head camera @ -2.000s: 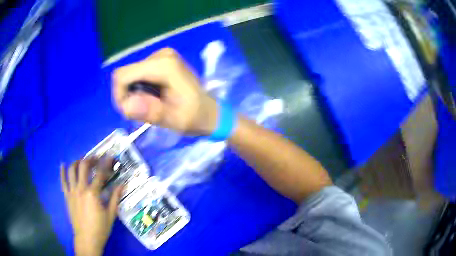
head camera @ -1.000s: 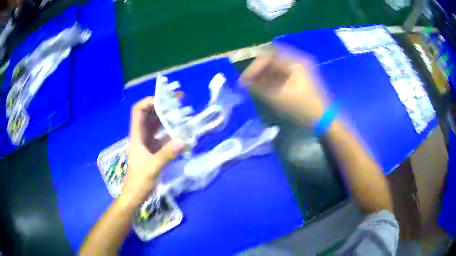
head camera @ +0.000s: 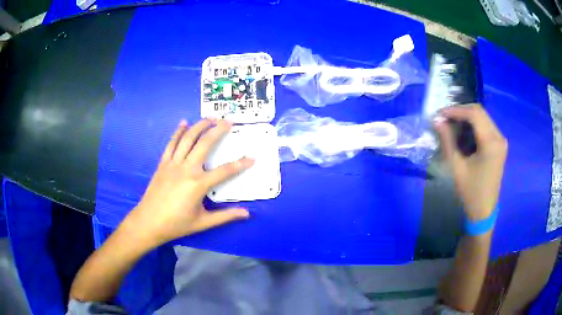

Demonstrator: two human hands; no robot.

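Observation:
A white housing base with a green circuit board [head camera: 229,89] lies open on the blue sheet. Just below it, nearer me, lies a second white unit [head camera: 249,181] with a plain white cover on top, hiding its inside. My left hand [head camera: 175,184] rests on this cover, fingers spread, fingertips near the open base's lower edge. My right hand [head camera: 477,151] pinches a whitish ribbed piece [head camera: 440,86], apparently another cover, blurred and held upright on edge. Coiled white cables [head camera: 360,80] in clear bags run right from both units. A white plug [head camera: 403,45] shows at the upper cable's end.
The blue corrugated sheet [head camera: 345,209] lies on a dark bench top [head camera: 55,117]. Another blue sheet [head camera: 517,135] is at the right, with a whitish speckled strip [head camera: 556,160] on its edge. White units [head camera: 502,9] sit on the green belt at the upper right.
My left hand has let go of the raised white piece and lies flat on a covered unit. My right hand, blurred before, now holds a ribbed piece at the right. The view has turned.

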